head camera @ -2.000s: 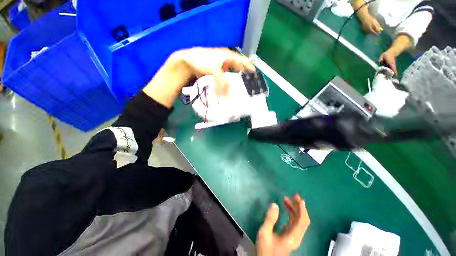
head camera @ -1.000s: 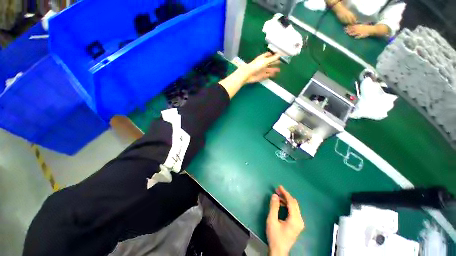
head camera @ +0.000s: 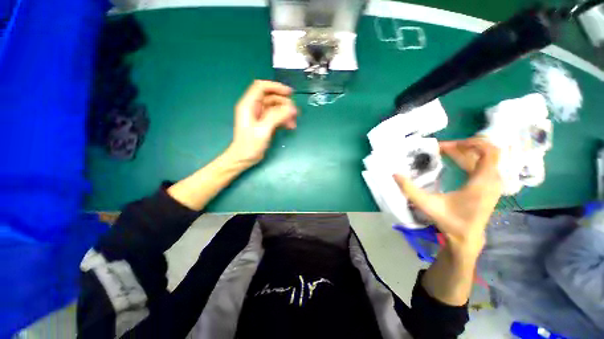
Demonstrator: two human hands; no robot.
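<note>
A white camera housing (head camera: 392, 151) with a round black lens (head camera: 422, 161) lies at the bench's near right. My right hand (head camera: 457, 192) is over its right side, thumb and fingers spread around the lens part; whether they grip it I cannot tell. My left hand (head camera: 261, 122) is over the mat left of centre, fingers loosely curled and apart, with nothing visible in it. The black electric screwdriver (head camera: 477, 59) hangs slanted above the housing, its lower end near the housing's top; neither hand holds it.
The screw feeder (head camera: 316, 49) stands at the back centre. Another white housing (head camera: 520, 136) and crumpled clear material (head camera: 557, 88) are at the right. Dark parts (head camera: 122, 132) lie beside a blue bin (head camera: 43, 132) at the left. Pale loops (head camera: 410, 38) lie behind. Someone's grey clothing (head camera: 523, 258) shows lower right.
The view has turned right. My left hand has come back from the white unit beyond the white strip. My right hand has moved onto the near housing.
</note>
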